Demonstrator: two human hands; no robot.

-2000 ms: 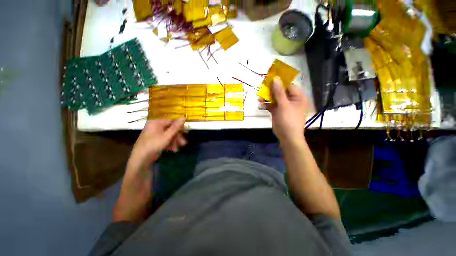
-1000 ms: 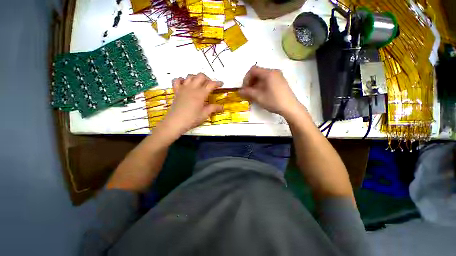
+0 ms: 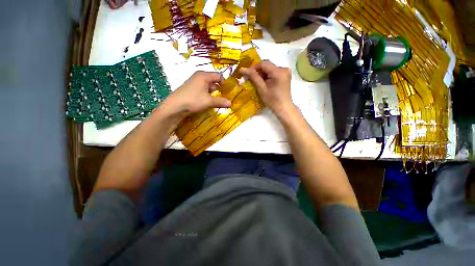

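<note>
An amber film sheet (image 3: pixel 208 128) with dark parallel lines lies tilted at the bench's front edge, its lower left corner past the edge. My left hand (image 3: pixel 200 93) holds the sheet's upper left side, thumb on top. My right hand (image 3: pixel 271 85) pinches at the sheet's upper end, where a small amber flap (image 3: pixel 230 83) stands between both hands. The fingertips partly hide what they grip. Small amber pieces (image 3: pixel 226 39) with dark red lead wires (image 3: pixel 190 36) are piled just behind the hands.
Green circuit board panels (image 3: pixel 120 88) lie at left. A round tin (image 3: pixel 316 60), a green-ended solder spool (image 3: pixel 390 53) and a black-based soldering device (image 3: pixel 346 104) stand at right. Beyond them is a large amber stack (image 3: pixel 424 119). A brown cardboard box (image 3: pixel 286 18) stands at the back. Another person's sleeve shows at far right.
The amber sheet has turned from lying level to a diagonal tilt. Both hands have come together at its upper end; earlier my right hand held a separate small amber piece.
</note>
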